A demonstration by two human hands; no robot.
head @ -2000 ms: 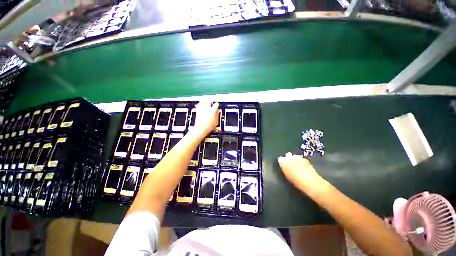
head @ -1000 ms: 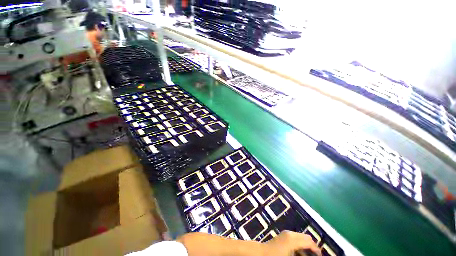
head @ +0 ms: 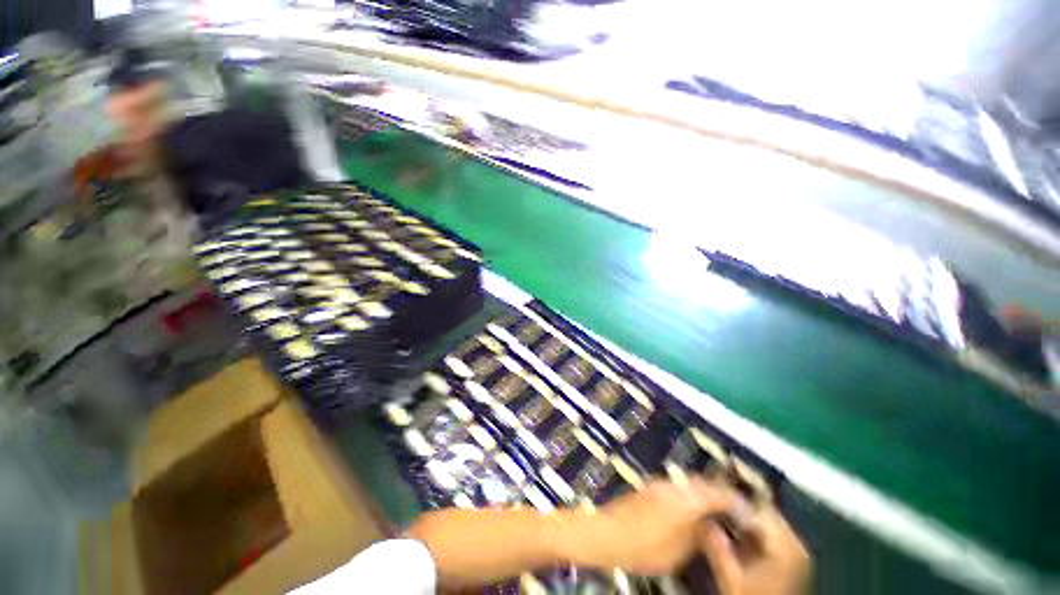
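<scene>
The frame is blurred. The black component tray (head: 529, 305) lies on the bench at the bottom centre, with rows of dark, pale-ended phone display units (head: 578, 372) in its pockets. My left hand (head: 674, 523) is over the tray's near right part, its fingers closed around a dark thing that looks like a display unit. My right hand (head: 773, 558) meets it from the right, partly cut off by the bottom edge. Its fingertips are close to the same dark thing; whether they grip it is too blurred to tell.
Stacked trays (head: 436, 314) stand beyond the working tray at left. An open cardboard box (head: 308, 465) is at the lower left. The green conveyor belt (head: 802, 372) runs behind the white rail (head: 697, 407). A person (head: 140, 110) is at the far upper left, and a white shelf (head: 651, 116) is above.
The view first swung left, bringing the box and a person into sight. My right hand left the loose parts and now meets my left hand over the tray.
</scene>
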